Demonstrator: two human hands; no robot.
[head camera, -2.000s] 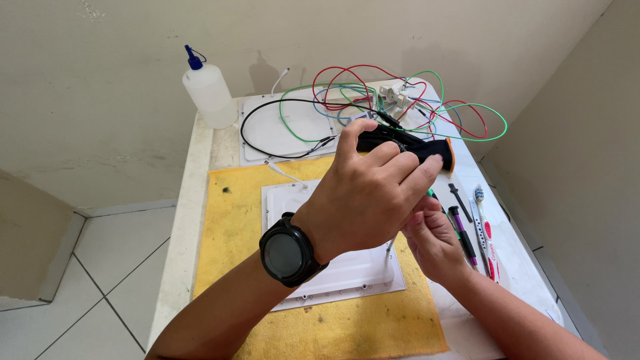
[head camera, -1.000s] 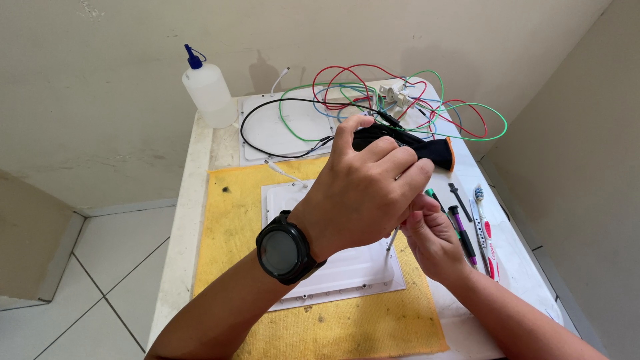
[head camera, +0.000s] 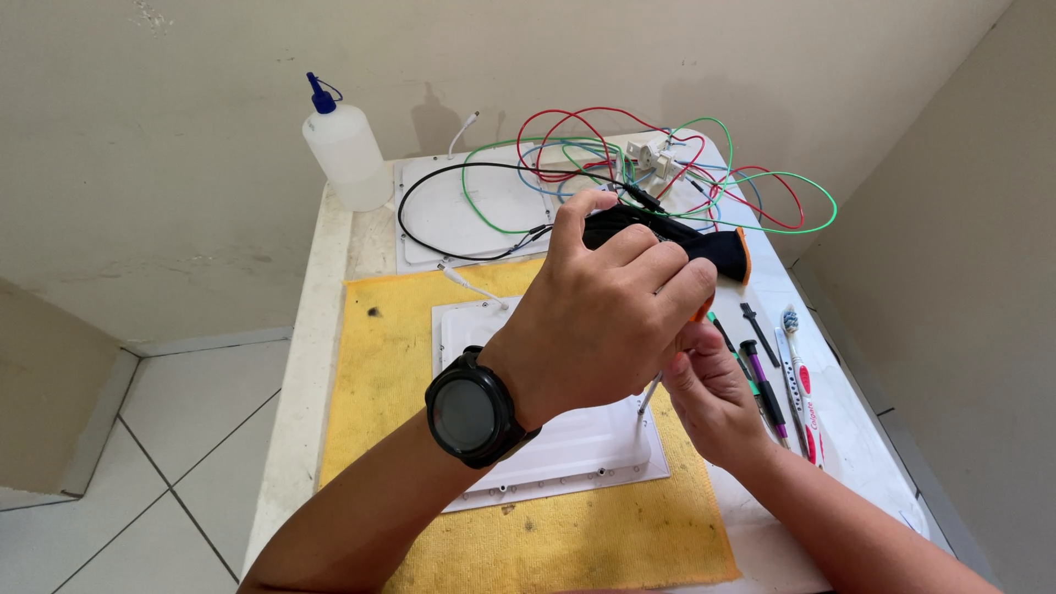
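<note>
My left hand (head camera: 606, 313), with a black watch on the wrist, grips the orange handle of a screwdriver (head camera: 652, 393); most of the handle is hidden by the fingers. The metal shaft slants down to a screw position near the right edge of a white panel (head camera: 569, 437). That panel lies on a yellow cloth (head camera: 528, 536), and a short white cable comes off its top edge. My right hand (head camera: 714, 396) is beside the left, its thumb and fingers closed around the lower part of the screwdriver; the exact contact is partly hidden.
Another white panel (head camera: 462, 214) lies behind, under a black cable (head camera: 398, 214). Red, green and blue wires tangle around white connectors (head camera: 660, 161). A squeeze bottle (head camera: 346, 157) stands at back left. Black gloves (head camera: 714, 252), a toothbrush (head camera: 800, 371), a purple-black screwdriver (head camera: 767, 388) and a small black brush (head camera: 760, 334) are rightward.
</note>
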